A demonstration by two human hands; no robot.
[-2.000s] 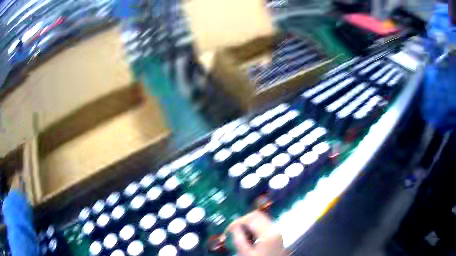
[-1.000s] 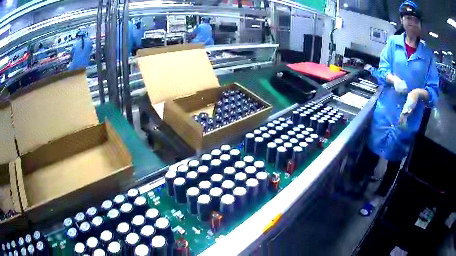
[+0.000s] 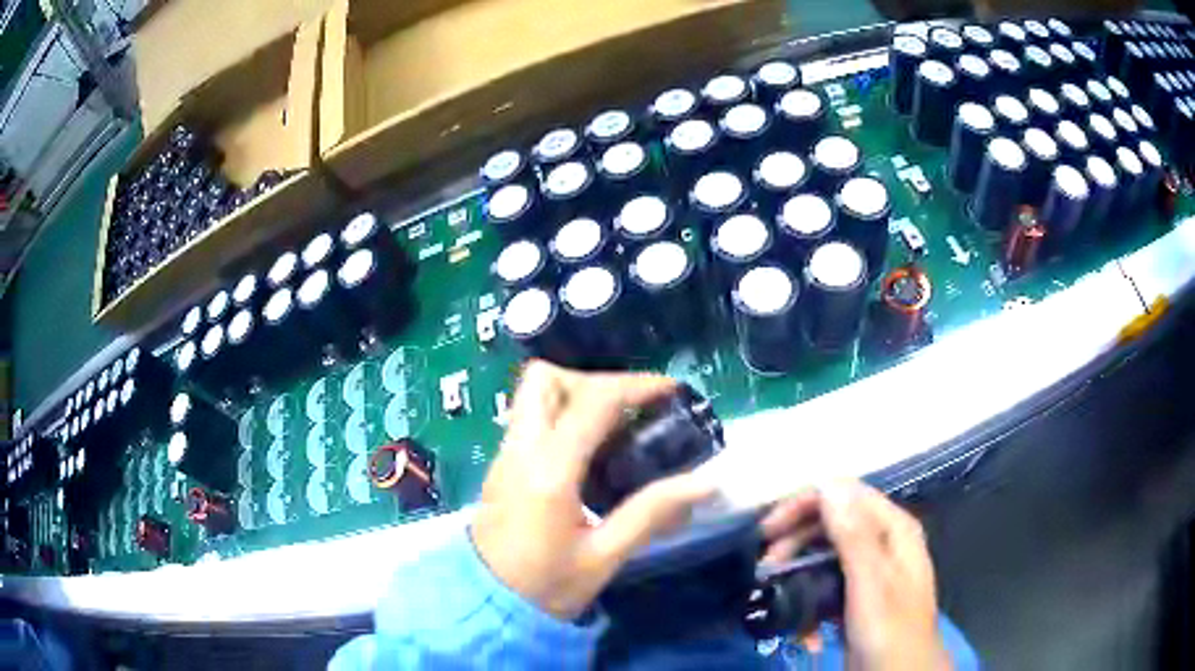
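Note:
My left hand (image 3: 557,485) is at the lower middle, over the conveyor rail, with black capacitors (image 3: 651,446) between thumb and fingers. My right hand (image 3: 881,564) is lower and to the right, with a black capacitor (image 3: 799,593) in its fingers. The exact number held is unclear. Behind the hands, the green circuit board (image 3: 452,315) carries groups of upright black capacitors with pale tops. Left of my left hand, pale round footprints (image 3: 321,439) show on bare board, with a copper-wound choke (image 3: 404,472) beside them.
A carton with dark capacitors (image 3: 170,216) stands behind the boards at the left. An open brown carton (image 3: 446,112) adjoins it. The bright conveyor rail (image 3: 970,374) curves along the near edge, with a yellow mark (image 3: 1144,319) at the right. More filled boards extend both ways.
The view has swung left and down from the line, and the other worker is out of view. Both my hands have come into view with black capacitors in them.

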